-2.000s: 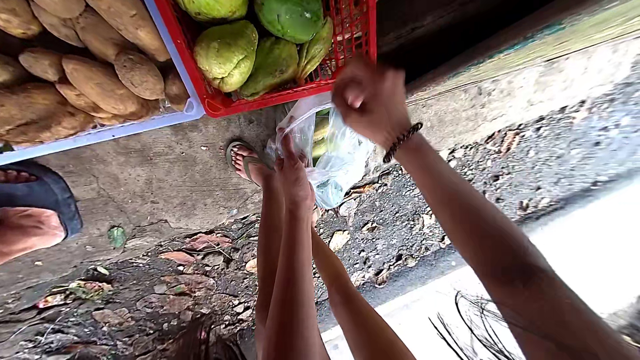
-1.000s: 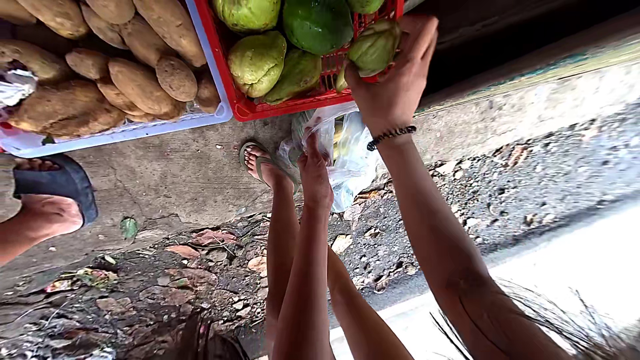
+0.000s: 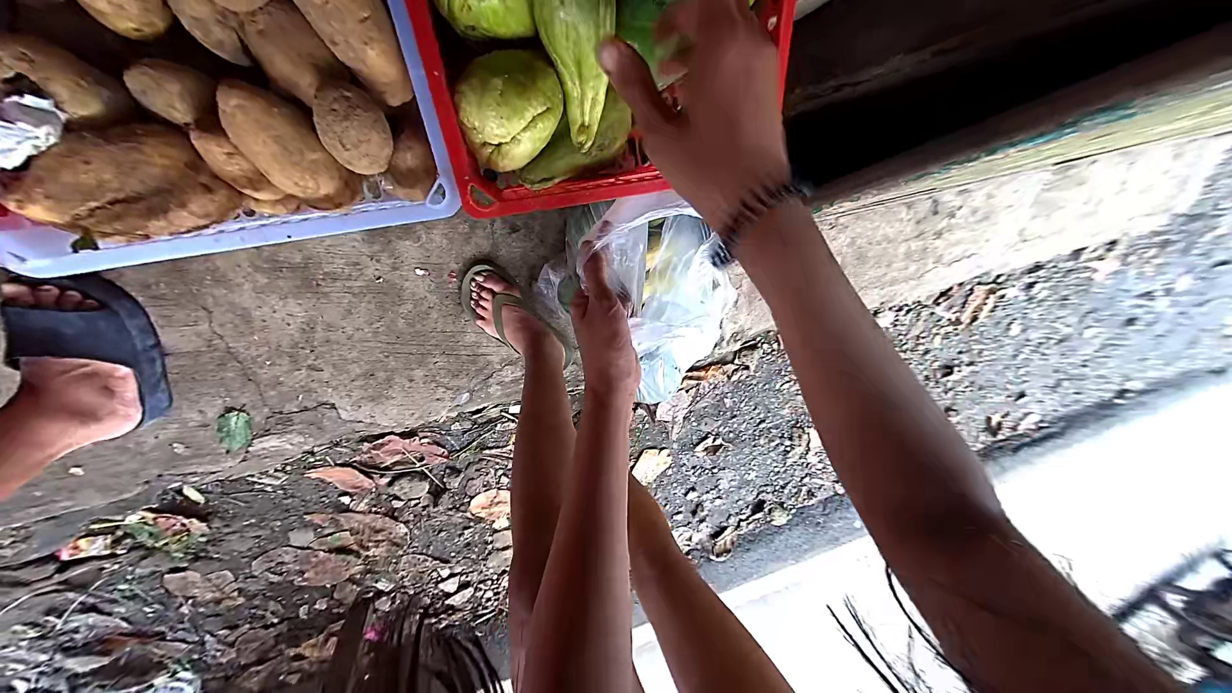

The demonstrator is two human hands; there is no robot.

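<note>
At the upper centre, my right hand [image 3: 717, 111], with a dark beaded bracelet at the wrist, hangs over a red plastic crate [image 3: 568, 199] with its thumb and fingers apart. Green chayotes lie in the crate: a rounded one [image 3: 508, 108] at the left and a long, pale one [image 3: 577, 72] beside it. A greener fruit [image 3: 637, 27] is partly hidden by my fingers. Just below the crate, my left hand [image 3: 606, 342] grips the top of a clear plastic bag [image 3: 683, 294]. Yellowish and green contents show blurrily through the bag.
A pale blue plastic crate [image 3: 289, 231] of brown tubers [image 3: 274, 135] adjoins the red crate. Another person's foot in a dark sandal [image 3: 140, 337] stands at the left. A foot in a green flip-flop [image 3: 505, 303] is beside the bag. Below are concrete, dry leaves and gravel.
My right hand held a chayote at the crate's right side a second ago; now it is farther in, fingers apart. A long, pale chayote now lies beside the rounded one.
</note>
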